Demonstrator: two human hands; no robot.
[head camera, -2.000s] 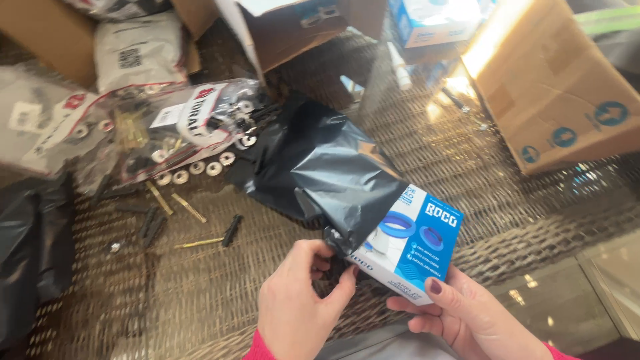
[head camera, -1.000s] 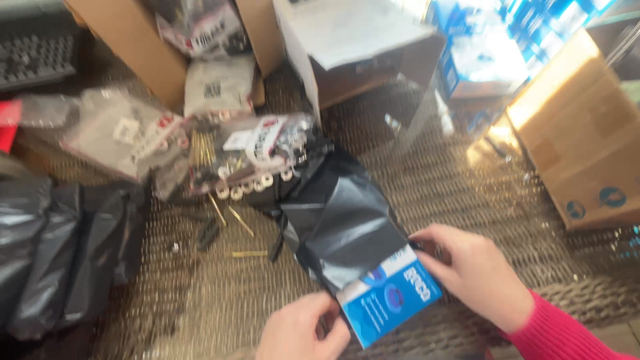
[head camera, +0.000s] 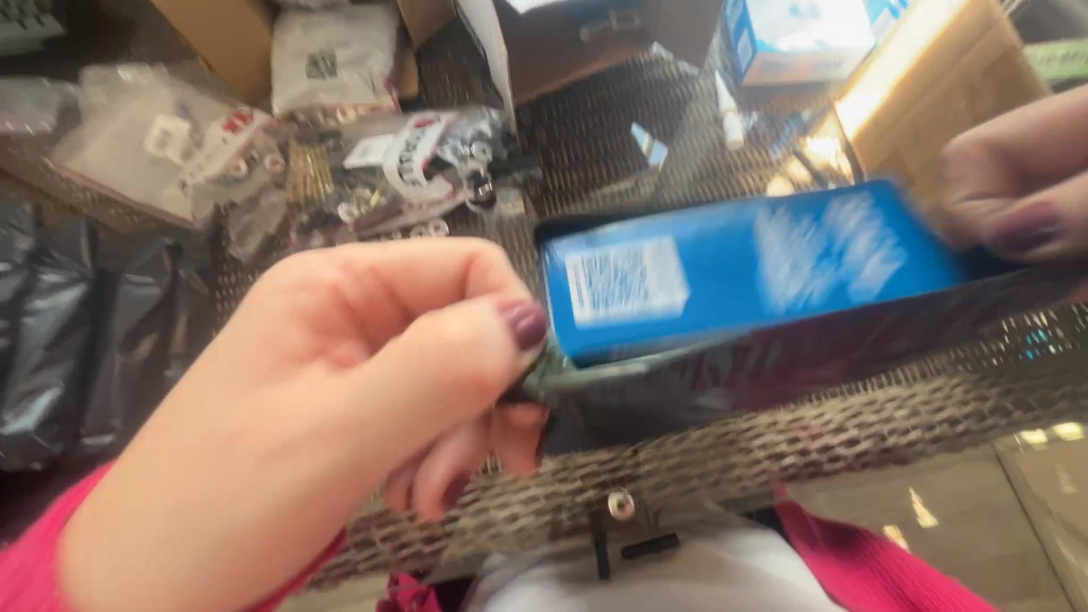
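A blue and white cardboard box (head camera: 722, 263) with a printed code on its side lies inside the mouth of a black plastic bag (head camera: 680, 391), close to the camera. My left hand (head camera: 399, 365) pinches the left corner of the bag's mouth between thumb and bent fingers. At the right end, my right hand (head camera: 1020, 187) grips the bag's edge; it is partly cut off by the frame and blurred. The bag wraps around the box, whose one narrow side faces up. Most of the box is hidden within the bag.
Behind are clear bags of small hardware (head camera: 408, 170), a whitish packet (head camera: 336, 64), an open carton (head camera: 595, 51), a blue-white box (head camera: 799, 42) and a brown carton (head camera: 943, 85). Black plastic bags (head camera: 102, 340) lie at left. The wicker table edge (head camera: 680, 459) runs below the bag.
The box's printed front was showing outside the bag earlier; now the box is inside the bag's mouth, with one side showing. Both hands and the bag have come up closer to the camera.
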